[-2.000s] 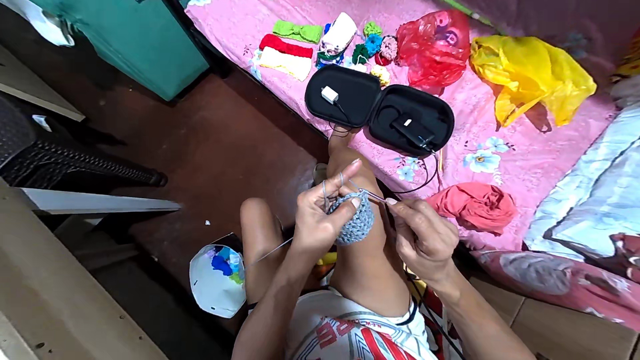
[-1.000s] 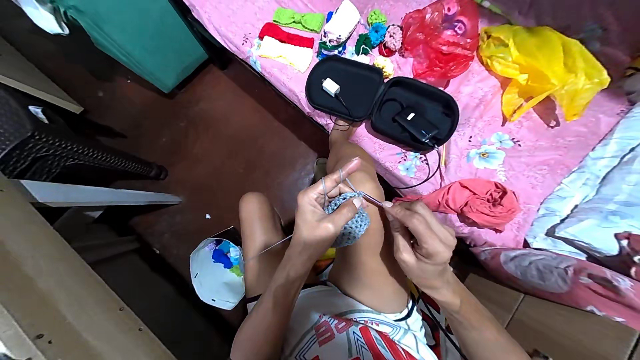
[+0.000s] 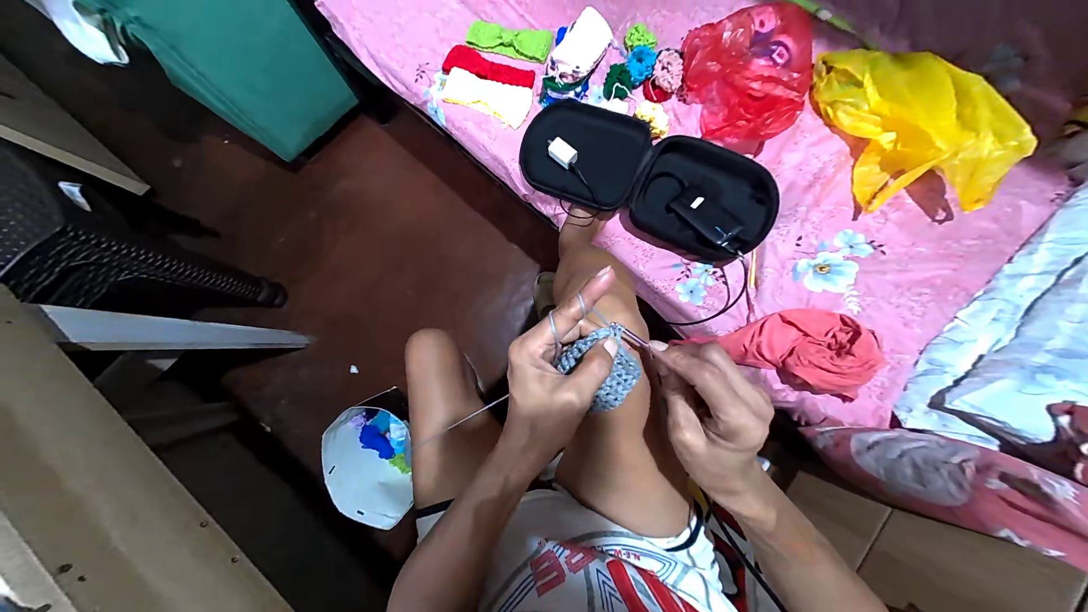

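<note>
My left hand [image 3: 557, 374] pinches a small grey-blue crocheted piece [image 3: 616, 382] between thumb and fingers, above my thigh. Grey yarn [image 3: 476, 412] wraps around its raised index finger and runs down to the left, towards a white container [image 3: 367, 472] with colourful yarn in it. My right hand [image 3: 714, 408] grips a thin crochet hook [image 3: 635, 337], whose tip is at the top edge of the crocheted piece, close to the left thumb. The hook's tip is too small to make out in detail.
On the pink floral bedsheet [image 3: 765, 297] lie an open black case [image 3: 586, 183] with a charger and cable, crocheted bands [image 3: 489, 78], crocheted flowers [image 3: 642, 64], a red plastic bag [image 3: 748, 76], a yellow plastic bag [image 3: 926, 119] and a coral cloth [image 3: 807, 348]. A woven dark chair [image 3: 170, 263] stands left.
Both hands stay close together at the crocheted piece, with only small shifts of the fingers and hook. The yarn still loops over the left index finger.
</note>
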